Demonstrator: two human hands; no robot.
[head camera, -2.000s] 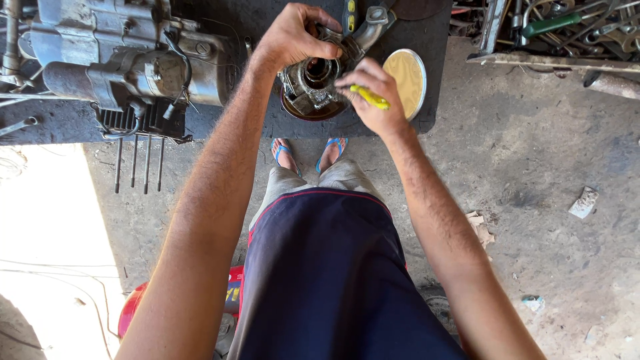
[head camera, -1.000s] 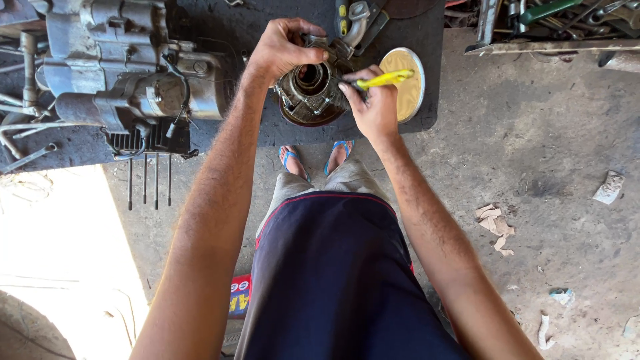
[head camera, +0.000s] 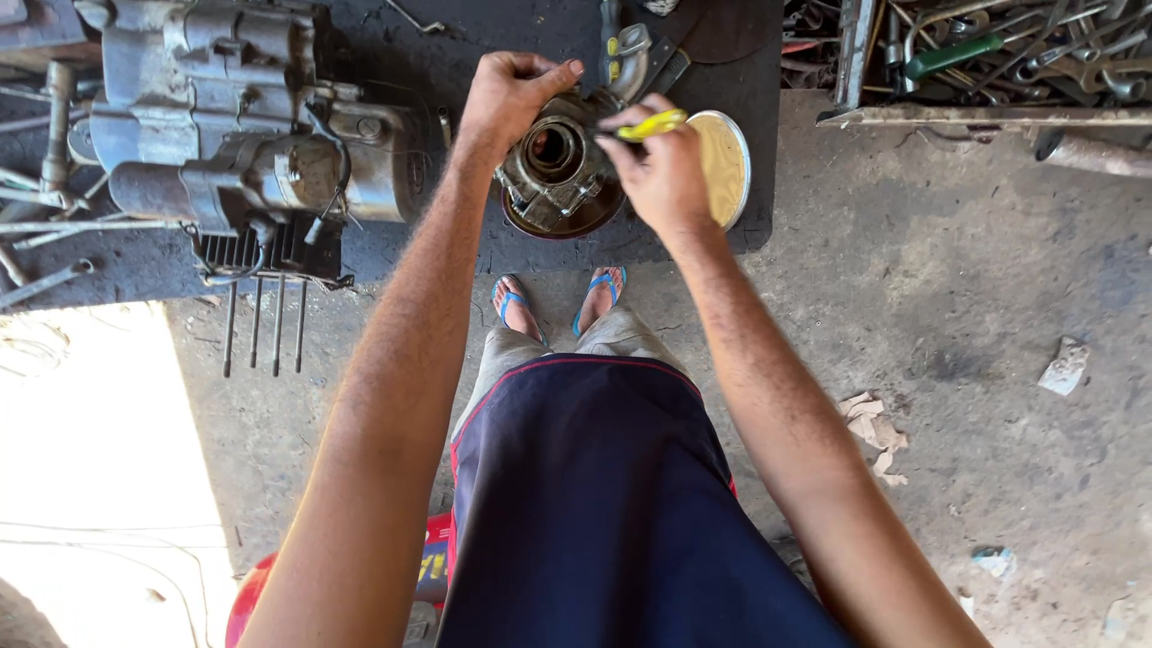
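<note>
My left hand (head camera: 520, 101) grips the upper left side of a greasy metal engine part (head camera: 562, 171) with a round bore. That part rests over a round, brown-rimmed dish (head camera: 589, 220). In my right hand (head camera: 655, 166) is a yellow-handled brush or similar tool (head camera: 652, 124); its working end is hidden near the part's right side. A round shallow container with a tan surface (head camera: 723, 171) sits just right of my right hand. Above the part lie a curved metal pipe (head camera: 633, 65) and a black and yellow tool handle (head camera: 612, 45).
An engine block (head camera: 234, 126) with long studs fills the left of the dark bench (head camera: 405, 256). Wrenches lie at its far left. A metal tray (head camera: 954, 115) of mixed tools stands upper right. Paper scraps (head camera: 873, 427) and a red container (head camera: 256, 589) are on the floor.
The yellow tool has changed its tilt in my right hand, which stays at the right side of the part. My left hand keeps its hold at the upper left.
</note>
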